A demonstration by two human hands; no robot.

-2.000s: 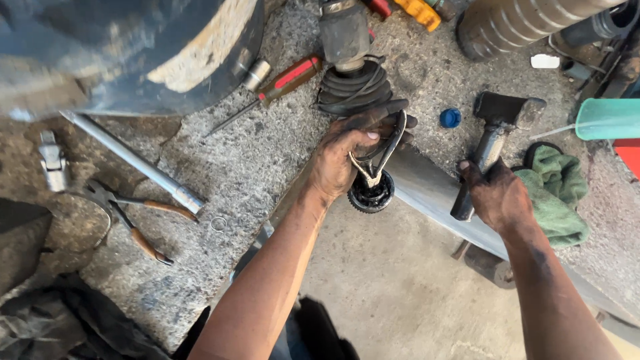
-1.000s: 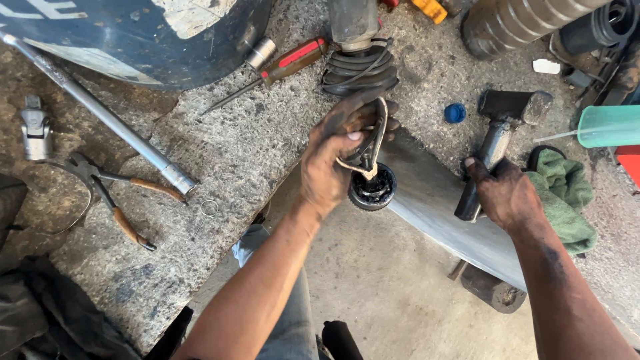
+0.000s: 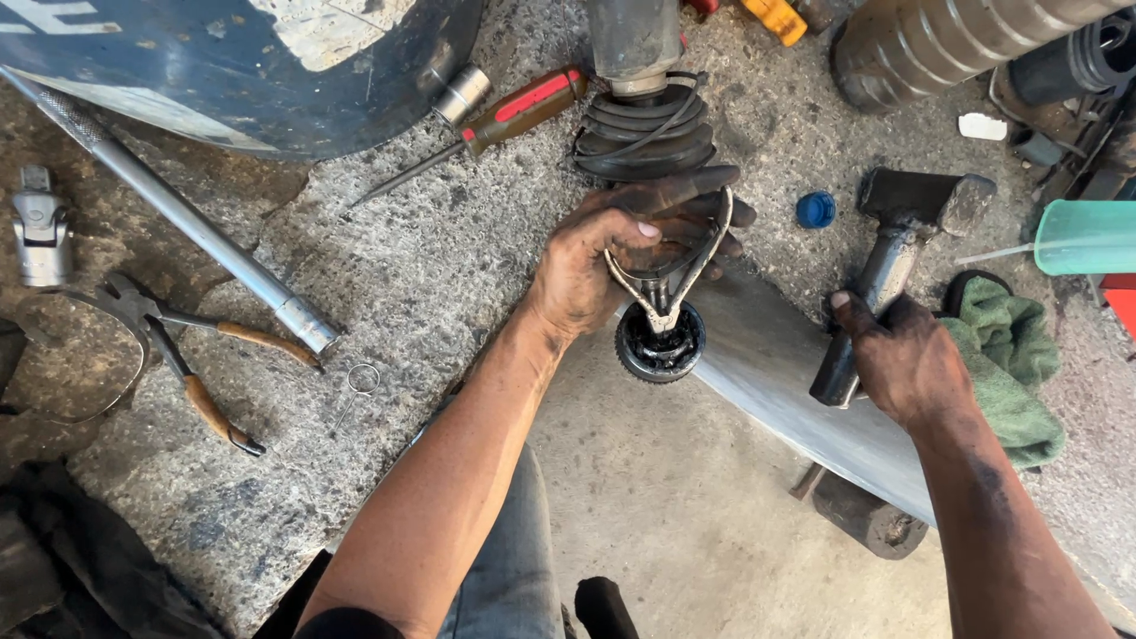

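My left hand, blackened with grease, is closed around the handles of light-coloured snap-ring pliers and what looks like the axle shaft behind them. The pliers' tips reach into the greasy open end of a round CV joint. Above the hand, a black rubber boot sits on the shaft below a grey metal housing. My right hand grips the metal handle of a short-handled hammer, its head pointing away from me and beside the pliers, not touching the joint.
On the rough concrete ledge lie a screwdriver, socket, long metal bar, universal joint and pliers. Rightward are a blue cap, green cloth and green container. A blue drum stands upper left.
The left hand has shifted slightly around the pliers' handles, with its fingers more spread. The right hand still holds the hammer beside the joint.
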